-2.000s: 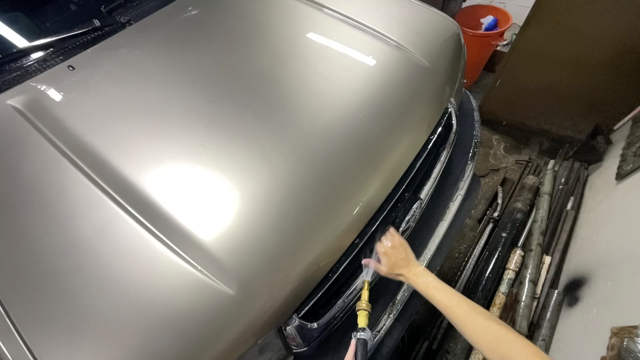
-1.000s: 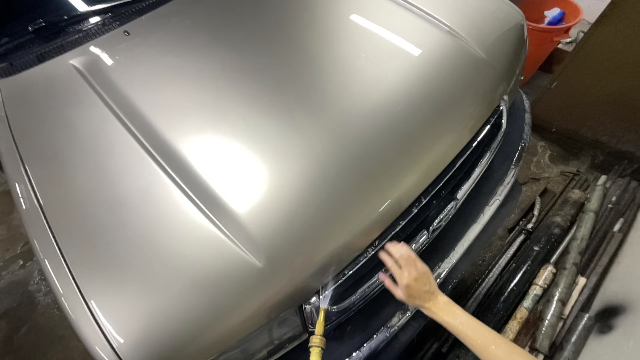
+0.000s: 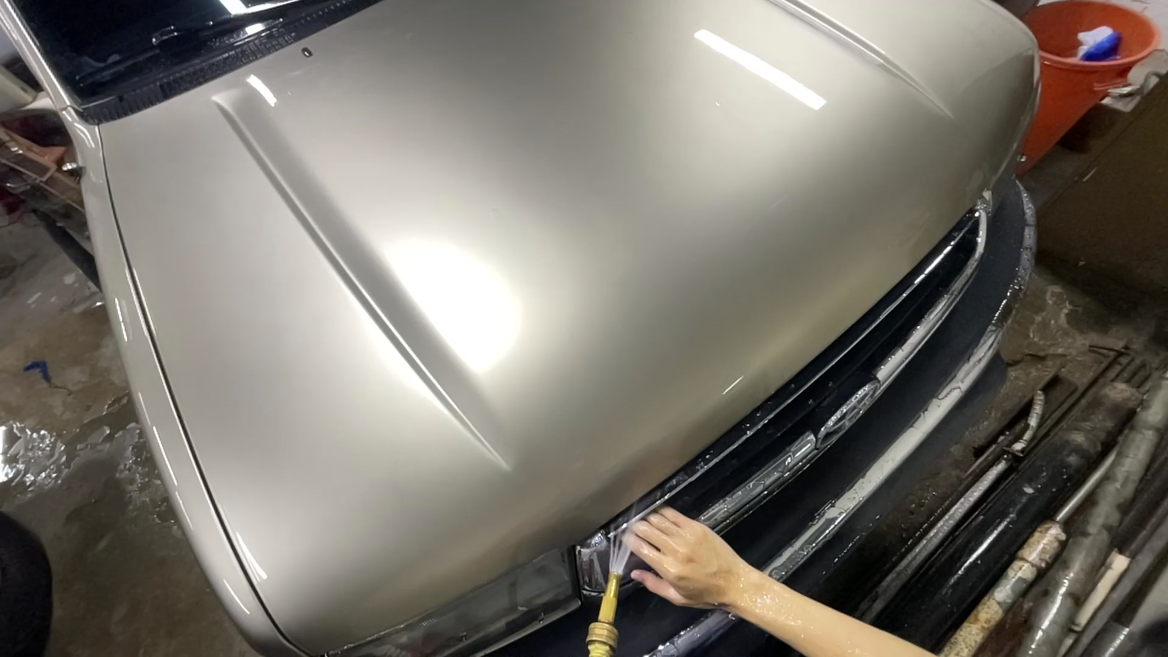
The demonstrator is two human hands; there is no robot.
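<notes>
A brass hose nozzle [image 3: 609,607] sprays water upward from the bottom of the view onto the end of the front grille [image 3: 766,493], near the headlight [image 3: 465,602]. One wet bare hand, which appears to be my right hand [image 3: 680,557], reaches in from the lower right. Its bent fingers touch the grille's upper edge beside the spray; whether they hold anything cannot be seen. My left hand is out of view, below the nozzle. The champagne-coloured car hood [image 3: 584,301] is closed and shiny.
An orange bucket [image 3: 1058,109] with a blue and white thing in it stands at the upper right. Pipes and rods [image 3: 985,520] lie on the floor at the lower right, beside the dark bumper [image 3: 876,511]. The floor [image 3: 100,547] at left is wet.
My right hand, raised off the grille with fingers spread one second ago, is now at the grille's edge by the headlight. The view has shifted toward the car's near side.
</notes>
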